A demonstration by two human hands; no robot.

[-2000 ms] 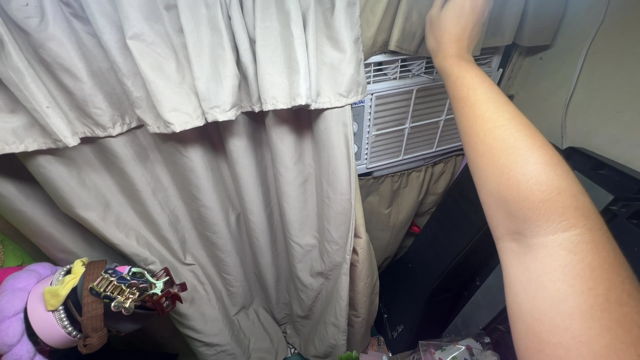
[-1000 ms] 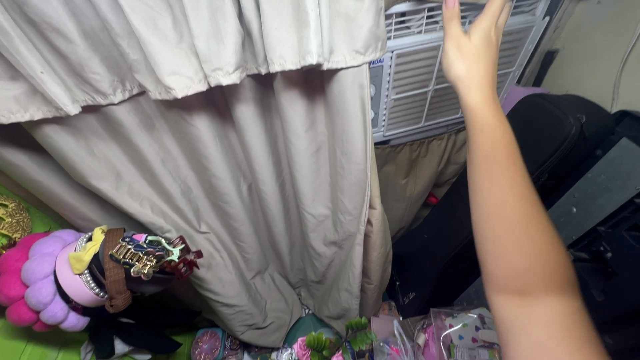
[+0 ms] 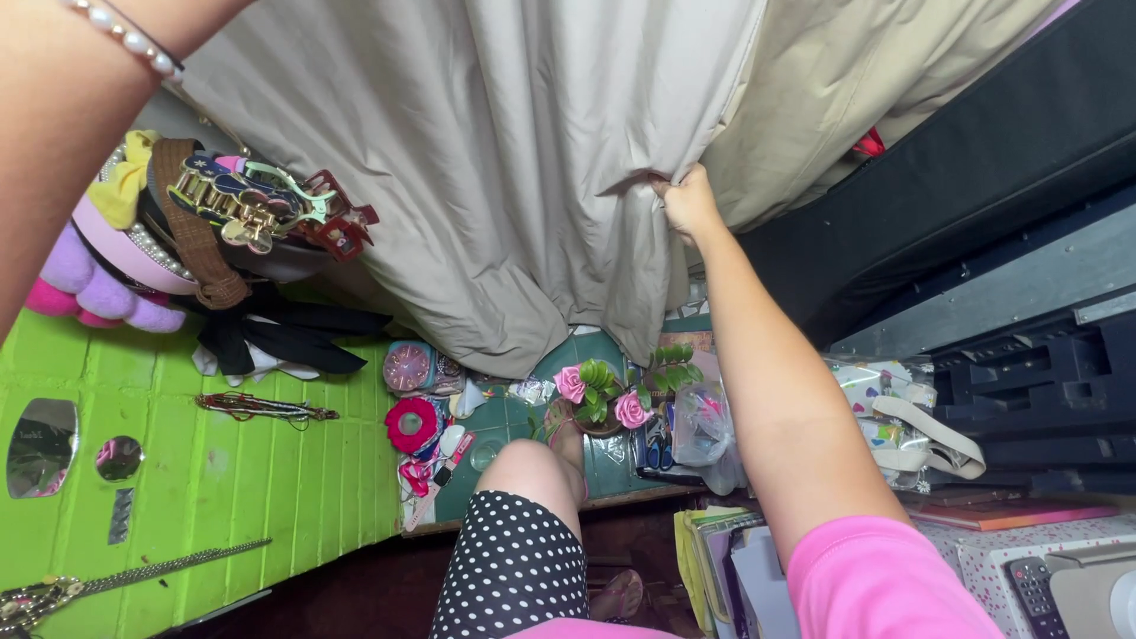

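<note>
My right hand (image 3: 688, 204) is closed on the edge of a light grey curtain (image 3: 532, 177), right of centre, bunching the cloth into folds. The curtain hangs down to a green tiled ledge (image 3: 512, 426). Of my left side only the forearm shows, at the upper left, with a pearl bracelet (image 3: 133, 40) on the wrist; that hand is outside the view. Below the forearm, headbands and hair claw clips (image 3: 257, 200) hang in a bunch near the green wall.
A potted plant with pink roses (image 3: 601, 395), scissors (image 3: 658, 444) and small accessories stand on the ledge. My bent knee (image 3: 528, 470) is over its front edge. At the right are a black padded case (image 3: 958, 177), folders (image 3: 719, 550) and a remote control (image 3: 1035, 590).
My right hand has come down from the window air conditioner to the curtain and taken hold of it. My left forearm has come into view. The view has tilted down.
</note>
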